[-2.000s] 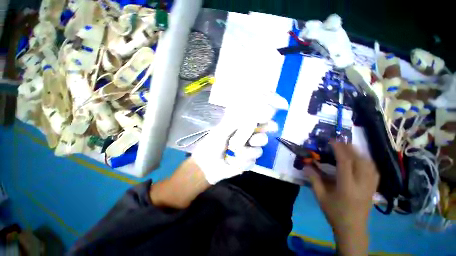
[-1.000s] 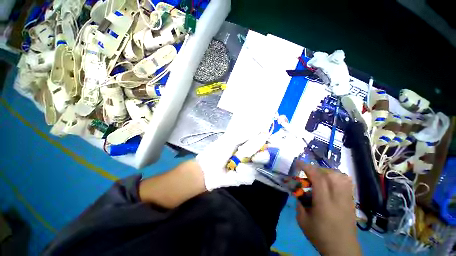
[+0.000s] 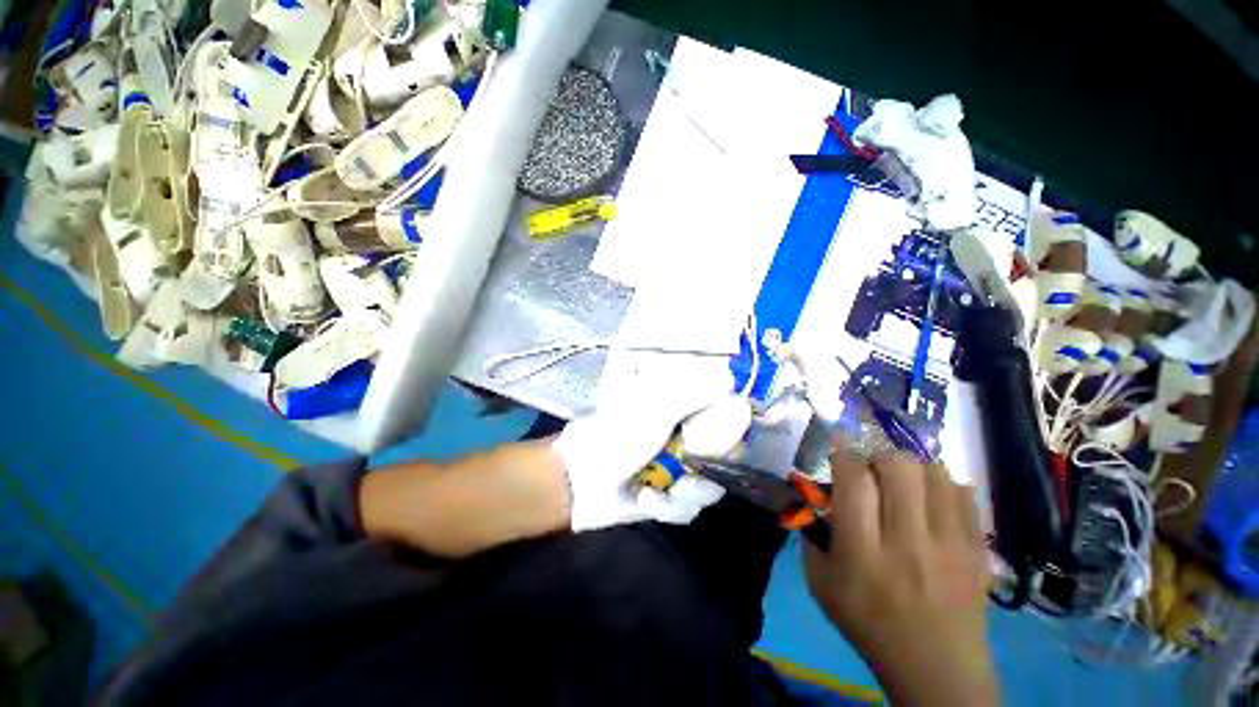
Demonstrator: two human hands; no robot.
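My left hand (image 3: 635,463), in a white glove, holds a small unit with a yellow and blue part (image 3: 663,471) showing between the fingers. A thin white cord (image 3: 552,356) loops over the bench to its left. My bare right hand (image 3: 898,553) holds long-nose pliers (image 3: 794,497) with orange-and-black handles. The plier jaws point left and reach the gloved fingers at the unit. Whether the jaws grip anything is hard to tell. Blue and whitish parts (image 3: 753,366) show just above the gloved fingertips.
A pile of cream casings (image 3: 221,180) lies left behind a white foam edge (image 3: 470,235). A dish of silvery grains (image 3: 572,136), a yellow tool (image 3: 569,216), white paper (image 3: 690,194) and a blue strip (image 3: 801,249) lie mid-bench. A long black tool (image 3: 1015,442) and corded units (image 3: 1105,325) lie right.
The pliers have come left from apart to the gloved hand and stay there. The glove has turned, and blue parts and a straighter cord now show above its fingers.
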